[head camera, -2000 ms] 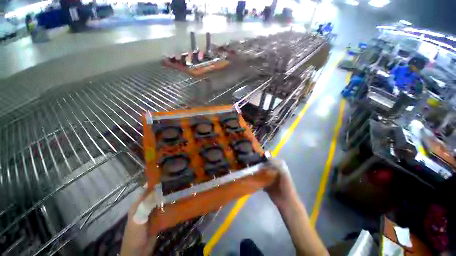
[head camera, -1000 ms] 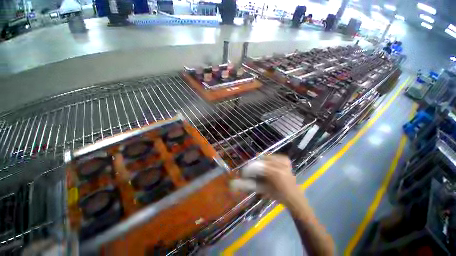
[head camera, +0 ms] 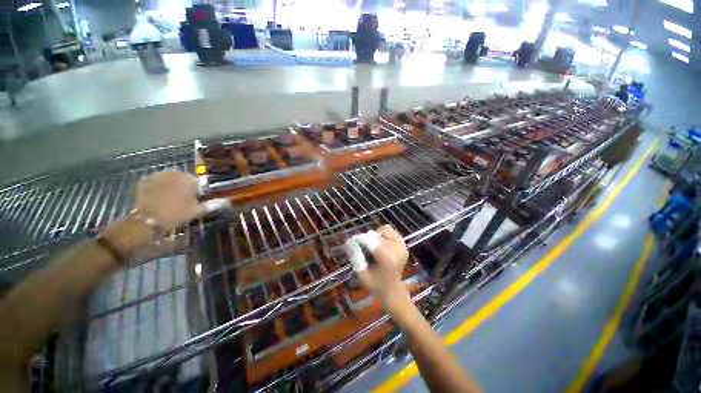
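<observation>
An orange-brown fixture board (head camera: 257, 165) with dark ring-shaped parts and silver clamp bars lies on the wire rack's top shelf, left of another fixture board (head camera: 361, 146). The two boards are end to end. My left hand (head camera: 167, 201) is at the near left corner of the first board, its white-covered fingertip by the front edge; whether it grips the board is not clear. My right hand (head camera: 378, 257) is above the shelf's front edge, away from the boards, fingers curled loosely and nothing seen in it.
The chrome wire shelf (head camera: 300, 219) has a raised front rail. More fixtures (head camera: 296, 341) show on the shelf below. Rows of fixtures (head camera: 523, 127) continue on racks beyond dark uprights. A grey aisle with yellow lines (head camera: 492, 307) runs along the right.
The fixture board has moved away from me and now lies beside the far board. My right hand has let go and is off it. My left hand has come into clear view at its left end.
</observation>
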